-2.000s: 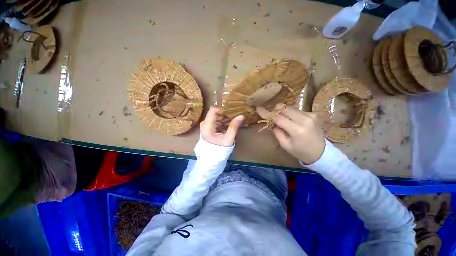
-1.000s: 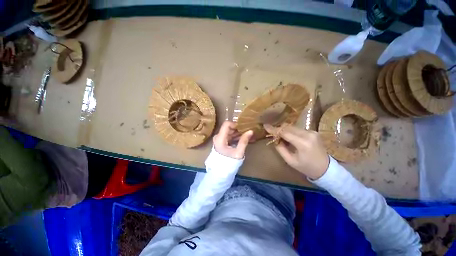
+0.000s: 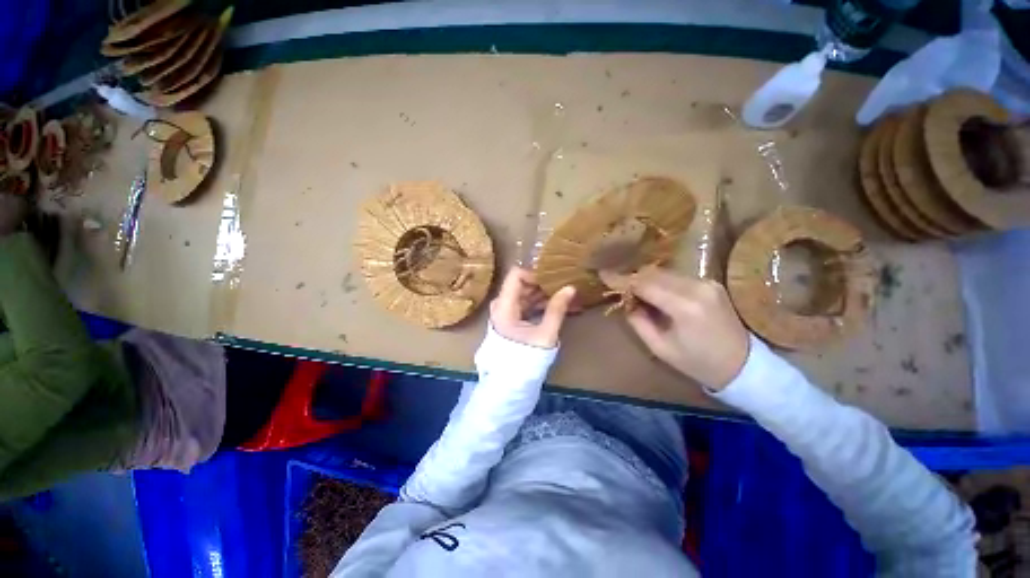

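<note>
A tan wrapped ring (image 3: 599,231) is tilted up over the cardboard pad, in front of me. My left hand (image 3: 535,311) grips its lower left edge between thumb and fingers. My right hand (image 3: 683,322) is at the ring's lower right side and pinches a thin brown strand tail (image 3: 620,300) near the central hole. The fingertips partly hide the strand and the ring's near edge. A second ring (image 3: 390,209) lies flat to the left with a curled strand in its hole. A third ring (image 3: 754,271) lies flat to the right.
A ring stack (image 3: 898,181) leans at the right on a white plastic bag (image 3: 1000,327). A white bottle (image 3: 784,93) lies at the far edge. At left are a small ring (image 3: 197,169), another stack (image 3: 181,57) and a coworker's green sleeve (image 3: 51,350). A red stool (image 3: 299,412) and blue crates stand below.
The view has shifted, so the table's things sit further right in the picture than a second ago. Both hands stay at the tilted ring. The coworker's green sleeve now reaches higher at the left.
</note>
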